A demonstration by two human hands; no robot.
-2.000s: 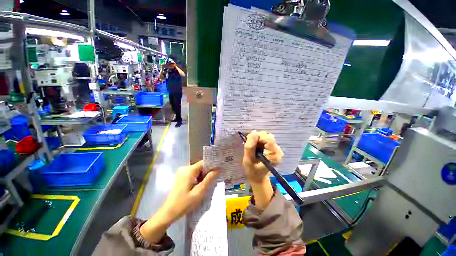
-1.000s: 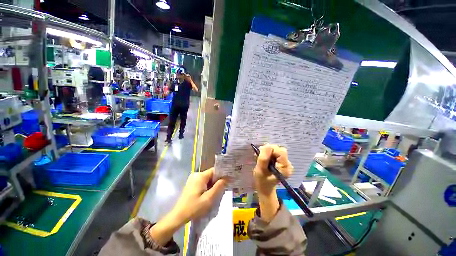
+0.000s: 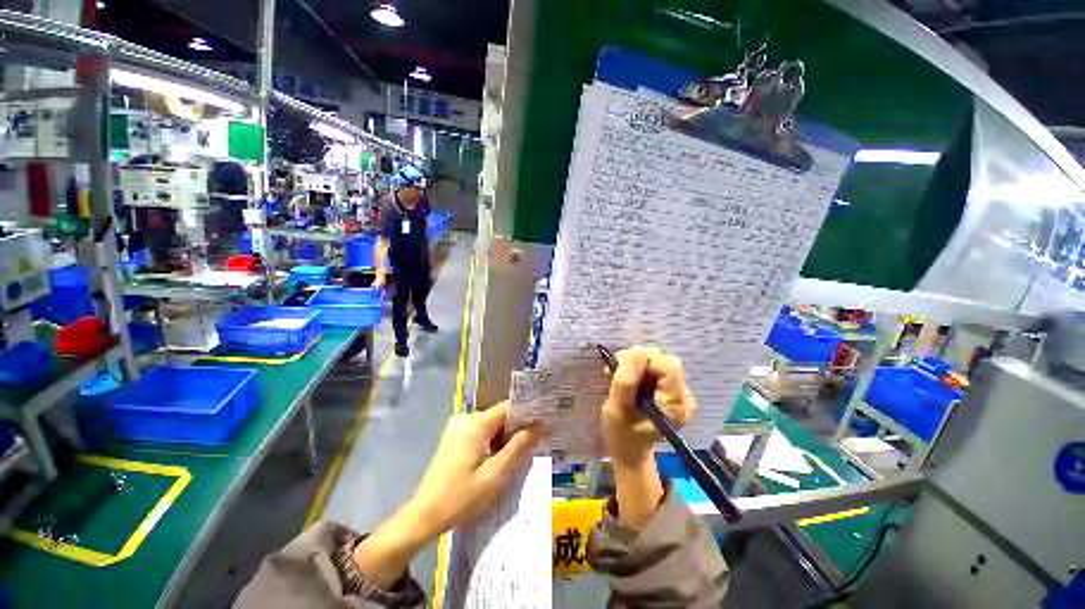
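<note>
A production record sheet (image 3: pixel 690 250) with ruled rows and handwriting hangs under the metal clip of a blue-edged clipboard (image 3: pixel 619 68). My right hand (image 3: pixel 648 399) is closed around a long black pen (image 3: pixel 690 458), its tip at the lower left part of the sheet. My left hand (image 3: pixel 482 464) pinches a small printed label (image 3: pixel 557 401) with a square code against the sheet's lower left corner. Another white printed page (image 3: pixel 514 547) hangs below my left hand.
A green board (image 3: pixel 553 155) and metal post (image 3: pixel 506 286) stand behind the clipboard. Blue bins (image 3: pixel 184 402) sit on the green bench (image 3: pixel 256 422) at left. A person (image 3: pixel 406 256) stands in the aisle. A yellow sign (image 3: pixel 576 538) is below; a grey machine (image 3: pixel 1011 464) is at right.
The clipboard and my hands sit further right in view than two seconds ago. The person in the aisle has lowered their raised arms and stands closer to the left bench.
</note>
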